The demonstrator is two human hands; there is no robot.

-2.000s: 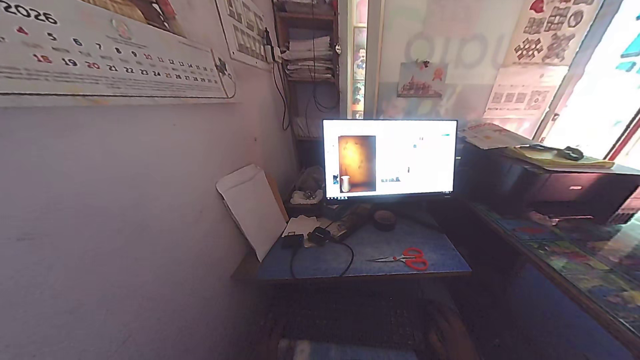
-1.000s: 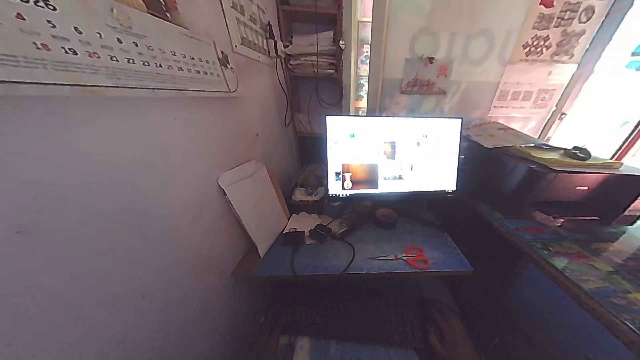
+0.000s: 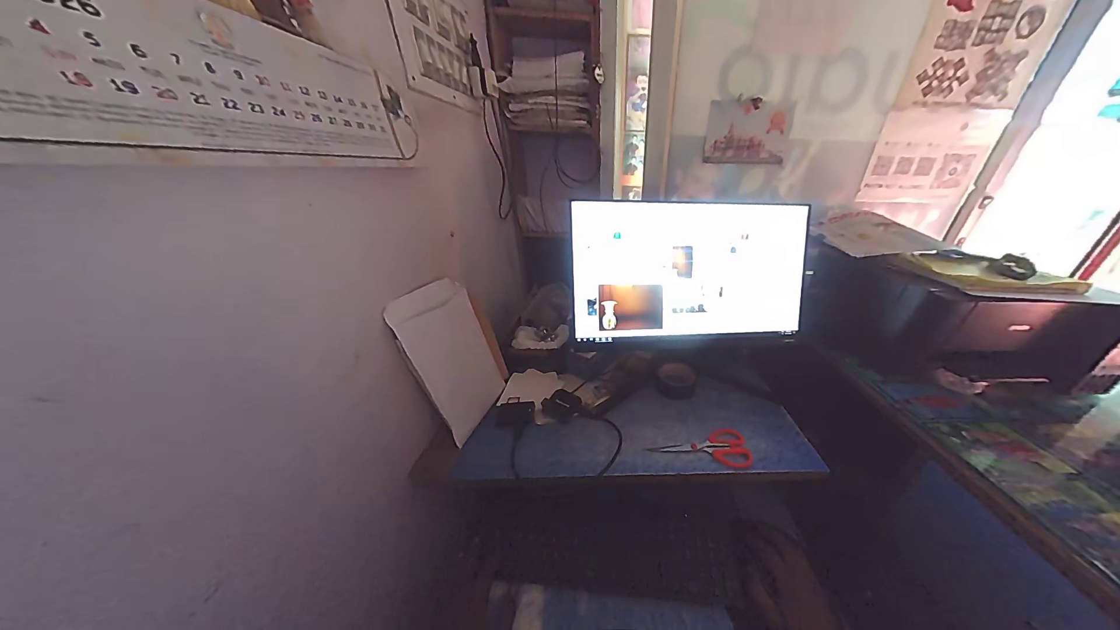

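My right hand rests low in the shadow below the desk top, beside the right end of a dark keyboard; whether it holds a mouse is too dark to see. A dim shape at the keyboard's left end seems to be my left hand, its fingers not discernible. Above them, red-handled scissors lie on the blue desk top. Behind stands a lit monitor showing small pictures on a white page. Black cable connectors and a tape roll lie before it.
A white envelope leans on the left wall, under a calendar. Stacked papers fill a shelf behind. At right, a dark printer carries papers and another tape roll, beside a glass-topped counter.
On the monitor, the large orange picture has given way to smaller pictures spread over a white page. Both hands remain low by the keyboard.
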